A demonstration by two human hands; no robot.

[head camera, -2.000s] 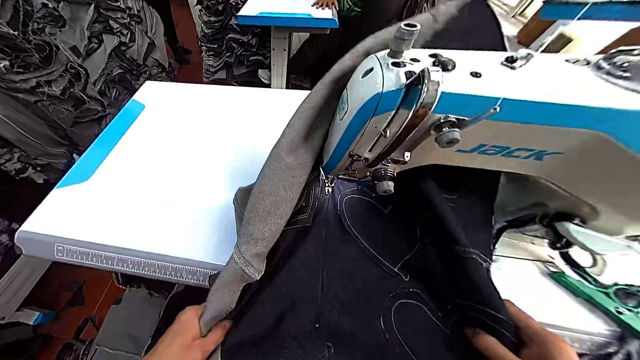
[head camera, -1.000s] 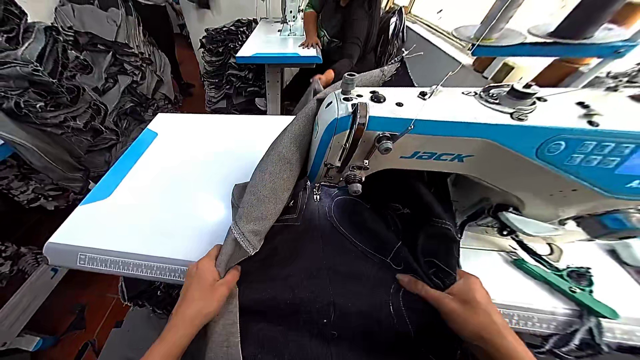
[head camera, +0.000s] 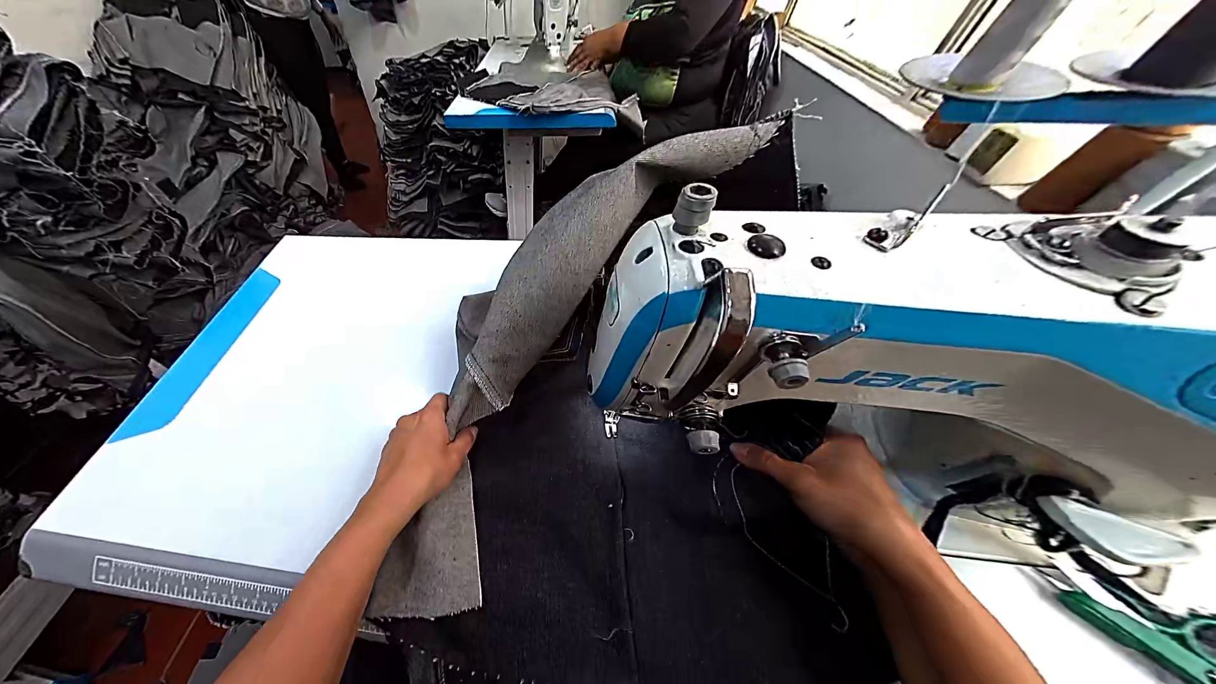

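A dark denim garment piece [head camera: 560, 532] lies under the presser foot [head camera: 611, 424] of a white and blue Jack sewing machine [head camera: 950, 323]. Its grey reverse side [head camera: 570, 247] is folded over along the left and reaches up behind the machine head. My left hand [head camera: 423, 451] grips the folded grey edge left of the presser foot. Under the machine arm, my right hand [head camera: 826, 480] holds bunched dark denim, thumb and fingers closed around it. A seam runs down the cloth from the foot, and light stitched curves show near my right hand.
The white table [head camera: 313, 380] has a ruler strip along its front edge. Green-handled snips [head camera: 1130, 632] lie at the lower right. Thread cones [head camera: 1007, 43] stand on a rack. Denim heaps [head camera: 142, 190] fill the left. A person [head camera: 665, 47] works at another machine behind.
The denim has moved toward me through the machine area, and its stitched heart shapes are now mostly out of sight. The person behind now has grey cloth on their table.
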